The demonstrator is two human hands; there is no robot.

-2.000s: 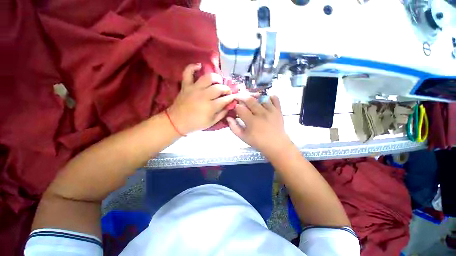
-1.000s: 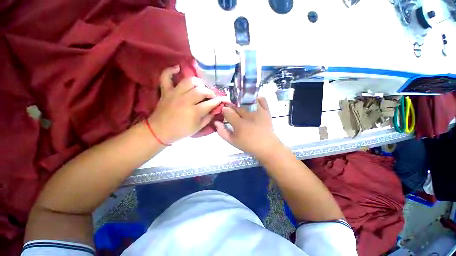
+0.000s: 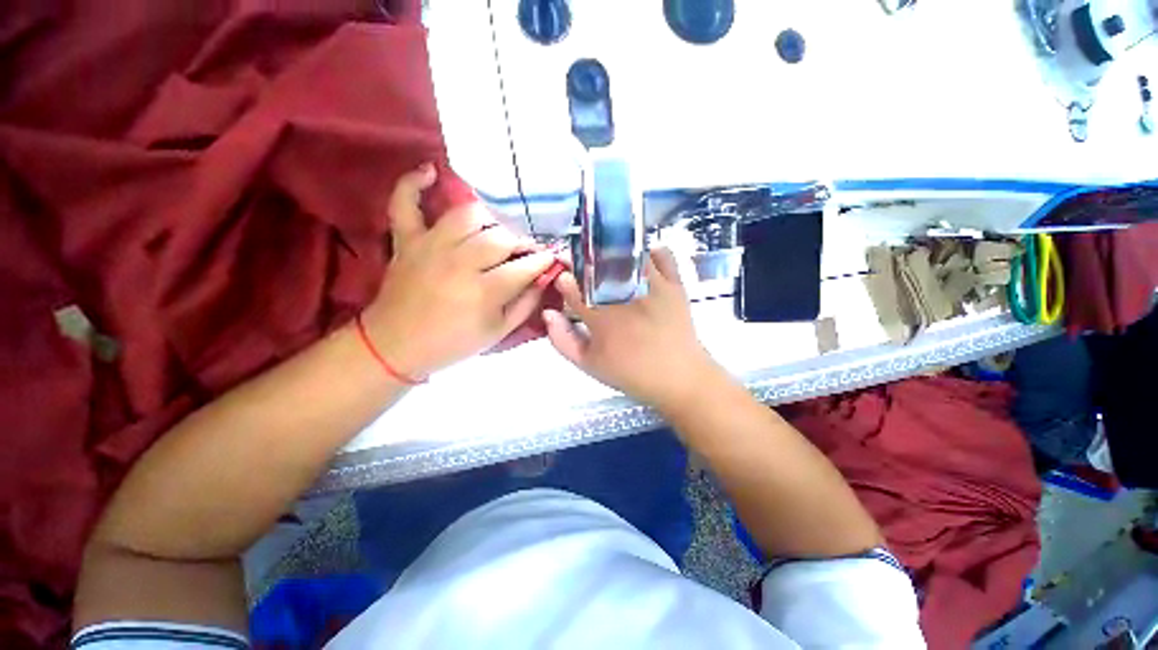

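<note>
A large dark red garment piece [image 3: 292, 165] lies gathered on the left and runs under my hands to the sewing machine [image 3: 762, 114]. My left hand [image 3: 464, 279] presses and grips the cloth just left of the needle area, with a thin red string on the wrist. My right hand [image 3: 629, 324] is beside it, thumb and fingertips at a small folded red edge in front of the machine. The machine head hides the needle and presser foot, and partly the right fingertips. A small beige tab [image 3: 74, 325] lies on the red cloth at far left.
A black smartphone [image 3: 781, 267] lies right of my right hand. Tan fabric pieces [image 3: 933, 286] are heaped beyond it, with one small square [image 3: 827, 334] apart. Green and yellow scissor handles [image 3: 1050, 279] are at the far right. A dark red pile [image 3: 940, 483] sits below the table edge [image 3: 610, 422].
The view has shifted, so the machine head now covers more of the needle area. Both hands stay close together at the red edge, with little change in their hold.
</note>
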